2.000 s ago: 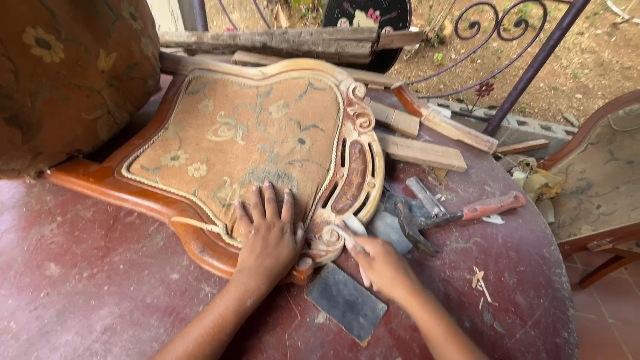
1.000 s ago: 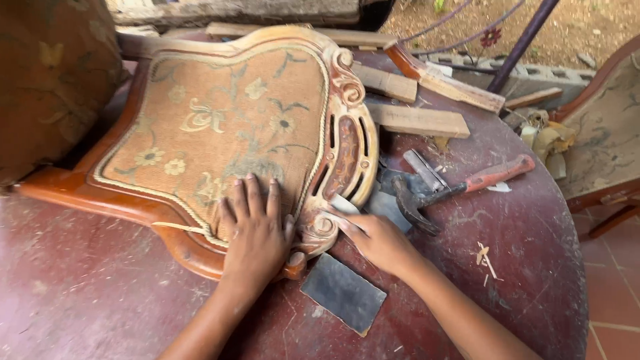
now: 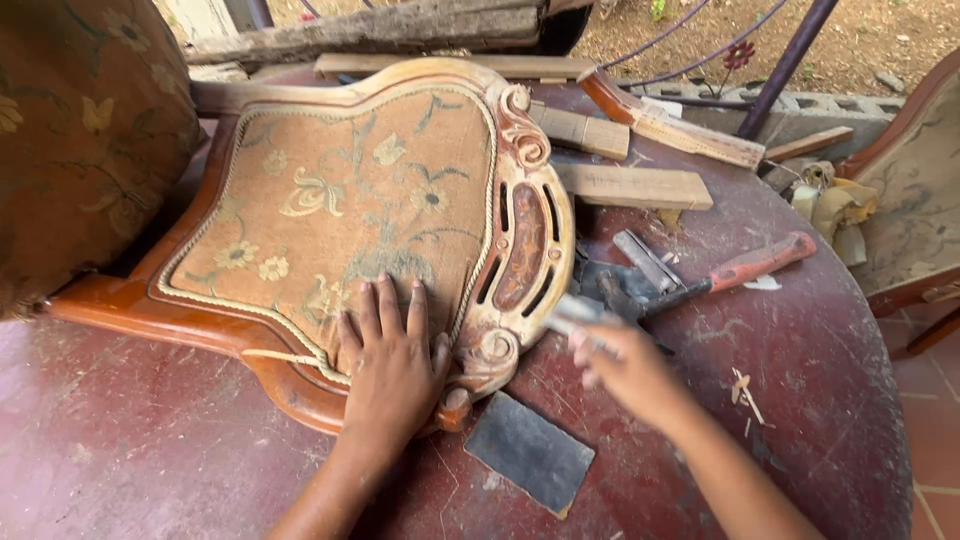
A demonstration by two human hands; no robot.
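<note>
My left hand (image 3: 394, 367) lies flat with fingers spread on the floral upholstery of a carved wooden chair back (image 3: 360, 217), near its lower right corner. Blurred by motion, my right hand (image 3: 622, 364) grips a folded piece of pale sandpaper (image 3: 574, 313) beside the outer edge of the carved crest rail (image 3: 529, 247). The rail is pale and sanded around a reddish carved inset; the lower frame is glossy orange-brown. A dark sheet of sandpaper (image 3: 531, 454) lies on the table just below the carved scroll (image 3: 491, 356).
A red-handled hammer (image 3: 750, 262) and a grey metal piece (image 3: 646, 260) lie right of the chair back on the round red table (image 3: 832, 360). Wood pieces (image 3: 637, 186) and a weathered beam (image 3: 375, 34) lie behind. Another upholstered chair (image 3: 919, 180) stands at the right.
My right hand has moved from the lower scroll outward to the right, off the carving, with the pale piece still held. My left hand stays pressed on the upholstery.
</note>
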